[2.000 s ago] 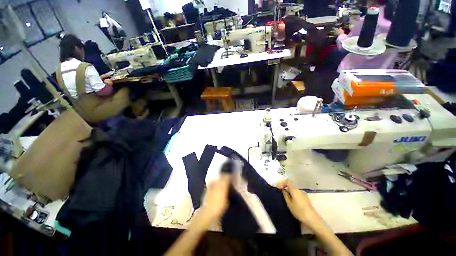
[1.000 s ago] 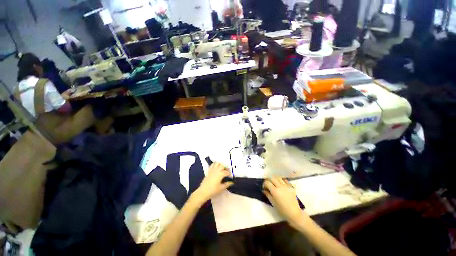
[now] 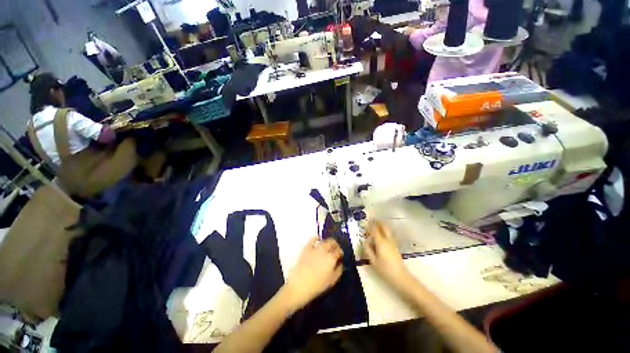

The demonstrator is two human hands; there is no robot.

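A black fabric piece (image 3: pixel 345 293) lies at the left end of the cream sewing machine (image 3: pixel 442 169), its upper end by the presser foot and needle area (image 3: pixel 351 215). My left hand (image 3: pixel 319 263) rests on its left edge just in front of the needle area, fingers bent down onto the cloth. My right hand (image 3: pixel 378 247) is at the right of the cloth, close to the needle area, fingertips bunched; whether they hold the cloth edge is unclear. Another black piece with long strips (image 3: pixel 268 258) lies flat left of my left hand.
Dark cloth (image 3: pixel 131 255) is heaped at the left beside brown cardboard (image 3: pixel 41 241). Pink-handled snips (image 3: pixel 473 233) lie on the machine bed. Black cloth (image 3: pixel 552 234) is piled right. An orange-and-white box (image 3: pixel 476 103) and thread cones (image 3: pixel 455 24) stand behind. A person (image 3: pixel 65 131) sits at the far left.
The black piece was moved beside the machine, held crosswise in both hands, and now runs lengthwise up to the needle area. Both hands have moved nearer the needle. The view has shifted.
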